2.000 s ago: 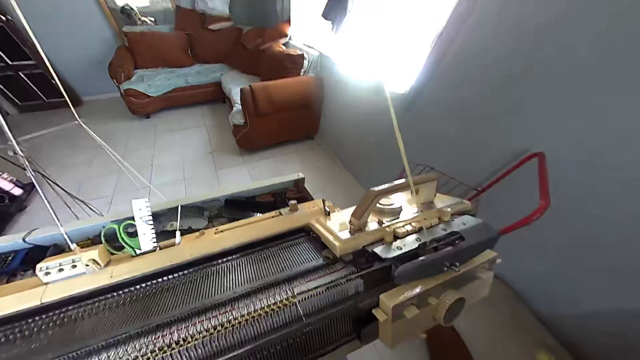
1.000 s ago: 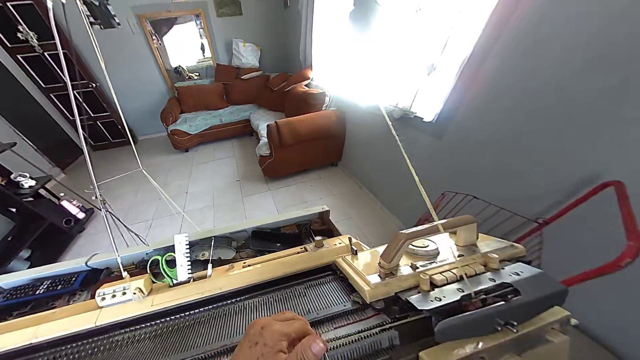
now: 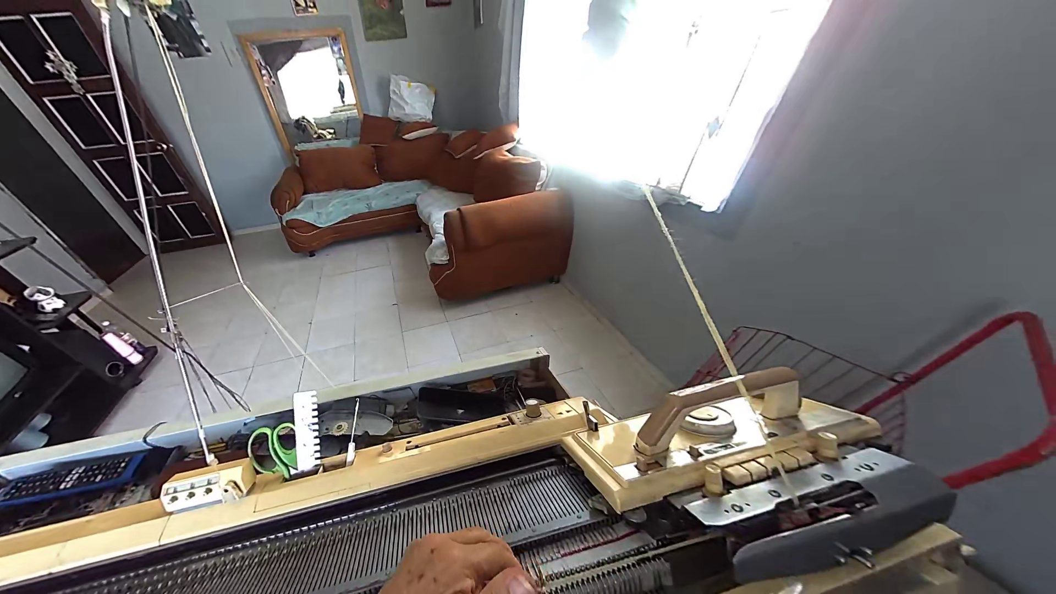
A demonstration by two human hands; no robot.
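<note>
My left hand [image 3: 462, 565] is at the bottom centre, fingers curled down over the needle bed [image 3: 330, 528] of a knitting machine, thumb toward the right. Its fingertips are hidden, so I cannot tell whether they hold anything. To its right, the beige carriage [image 3: 627, 470] with its brown handle [image 3: 718, 400] sits at the bed's right end. A pale yellow yarn [image 3: 700, 305] slants down across the carriage to the grey-ended metal arm [image 3: 850, 520] in front. Below the carriage lies a second, lower bed [image 3: 606, 577]. My right hand is not in view.
Behind the bed, a long tray [image 3: 462, 375] holds tools, green-handled scissors [image 3: 276, 452], a white toothed comb [image 3: 306, 429] and a blue basket [image 3: 74, 478]. Yarn mast rods [image 3: 144, 206] rise at the left. A red-handled wire cart [image 3: 1023, 388] stands right, by the wall. A brown sofa [image 3: 503, 239] stands beyond.
The view has swung so that more of the room shows. My left hand, absent two seconds ago, has come in over the needle bed at the bottom.
</note>
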